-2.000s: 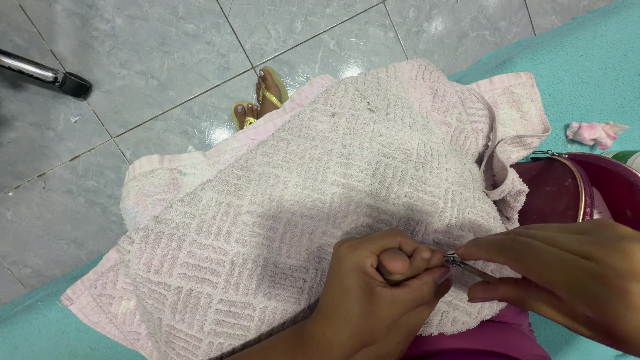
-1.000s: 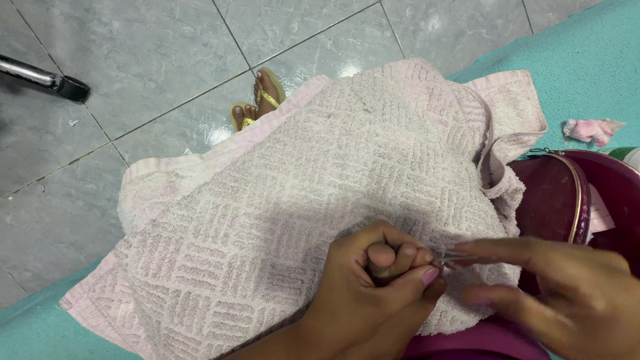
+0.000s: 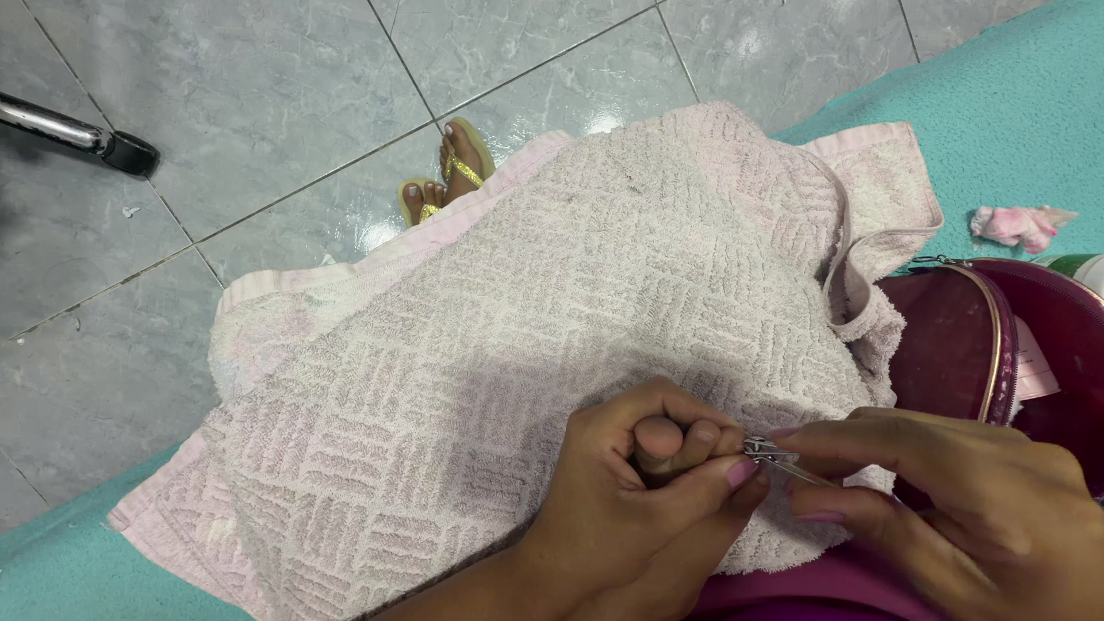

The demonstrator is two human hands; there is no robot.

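My left hand (image 3: 638, 483) is wrapped around the toes (image 3: 660, 438) of a bare foot, most of which is hidden behind the fingers. Its pink-nailed thumb presses beside the smaller toes. From the right, my right hand (image 3: 940, 492) pinches a metal nail clipper (image 3: 770, 452) between thumb and fingers, and the clipper's head touches the end of a small toe. Whether its jaws are closed on the nail cannot be told. A pale pink textured towel (image 3: 535, 345) spreads beneath and beyond both hands.
A dark red zippered case (image 3: 944, 336) stands open at the right, beside crumpled pink-stained cotton (image 3: 1018, 226) on turquoise cloth (image 3: 949, 112). Past the towel are feet in yellow flip-flops (image 3: 464, 164) on the tiled floor. A black-tipped metal leg (image 3: 65, 129) juts in at the left.
My right fingers, raised and blurred a second ago, now close around the clipper at the toe. My left hand keeps its hold on the toes.
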